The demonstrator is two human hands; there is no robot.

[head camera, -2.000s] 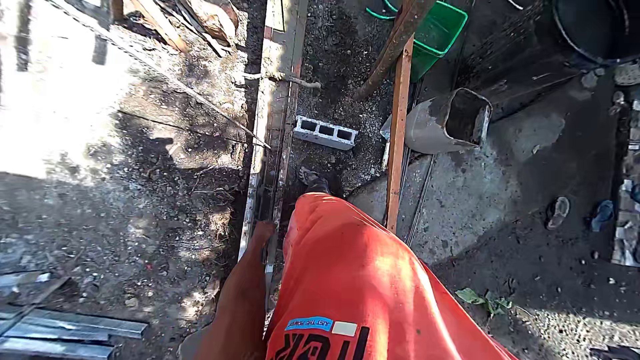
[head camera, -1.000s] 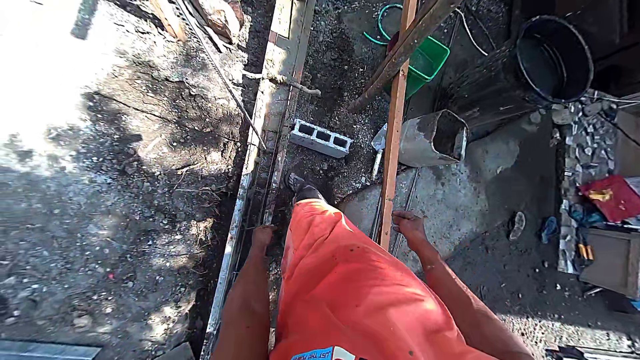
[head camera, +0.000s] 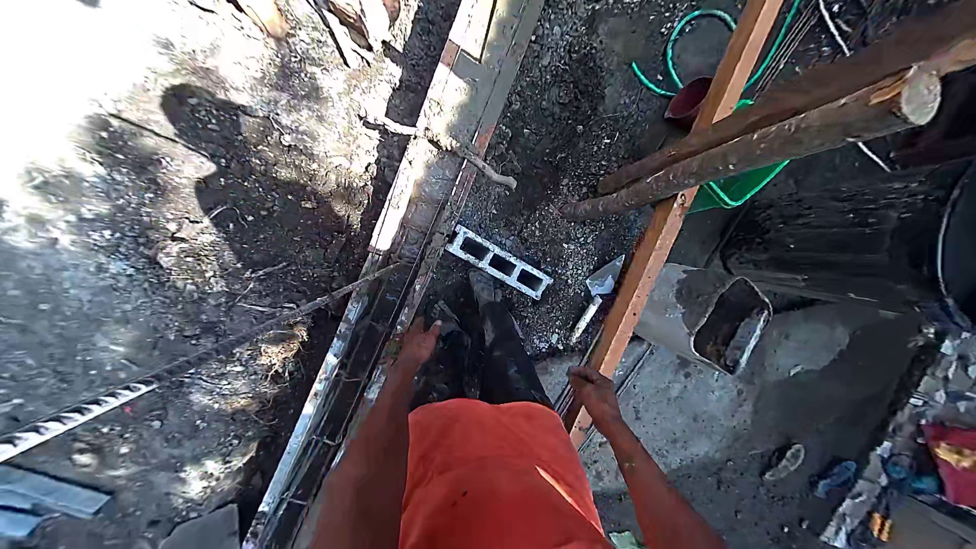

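My left hand (head camera: pixel 418 341) is at the near edge of the long formwork trench (head camera: pixel 427 191), whose boards hold steel bars; its grip is unclear. My right hand (head camera: pixel 593 390) has curled fingers against a long reddish wooden board (head camera: pixel 648 267) that slants up to the right; whether it grips the board is unclear. Between the hands are my legs in dark trousers. A hollow concrete block (head camera: pixel 499 261) lies just beyond my feet, its three holes facing up. Right of the block a trowel (head camera: pixel 595 293) with a pale handle lies on the gravel.
Two wooden poles (head camera: pixel 762 145) cross over the board. A green basin (head camera: pixel 743 185), a green hose (head camera: pixel 671 46) and a cut-open container (head camera: pixel 705 316) lie right. A dark drum (head camera: pixel 957 244) stands at the right edge. A ribbed steel bar (head camera: pixel 252 335) slants toward the trench from the left.
My right hand, out of view two seconds ago, came to the board by one second ago and remains there. My left hand stays by the formwork. The view has shifted, showing more of my legs.
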